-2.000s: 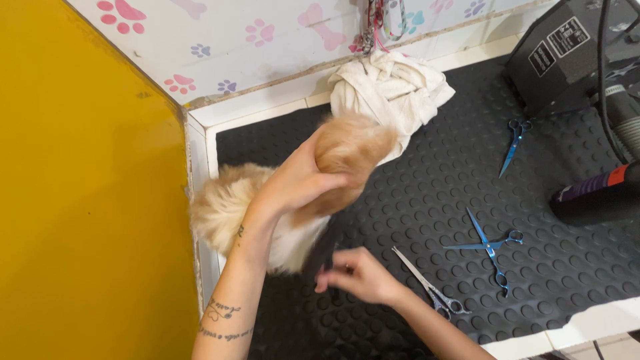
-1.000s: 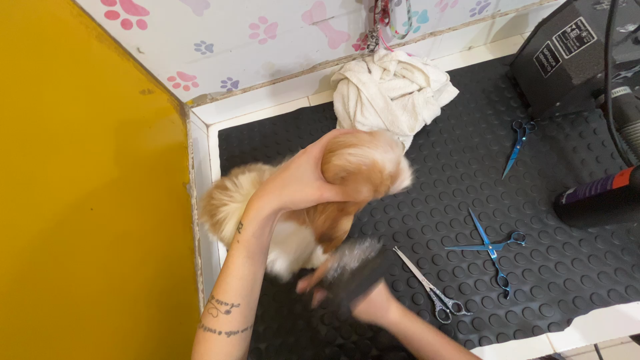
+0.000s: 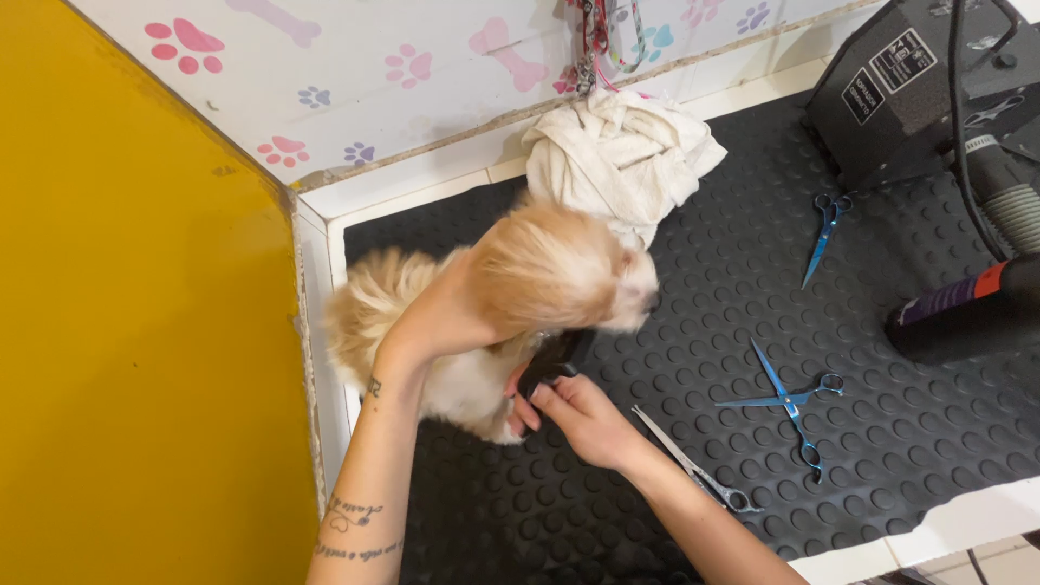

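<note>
A small tan and white long-haired dog (image 3: 552, 268) is on the black studded rubber mat (image 3: 699, 325), its head toward the right. My left hand (image 3: 455, 313) lies around the dog's neck behind its head; the fingers are hidden in and behind the fur. Low at the dog's chest, my right hand (image 3: 581, 414) grips a black-handled grooming brush (image 3: 552, 361). The brush's head is mostly hidden under the dog's chin.
A crumpled cream towel (image 3: 621, 158) lies behind the dog. On the right are blue scissors (image 3: 825, 236), opened blue scissors (image 3: 788, 398), silver scissors (image 3: 699, 467), a black bottle-shaped object (image 3: 959, 313) and a black dryer unit (image 3: 902, 89) with hose. A yellow wall (image 3: 146, 325) borders the left side.
The brush, whose bristles showed beside the dog's chest a second ago, is now in under its chin. The dog's head is turned more to the right, with its muzzle in sight.
</note>
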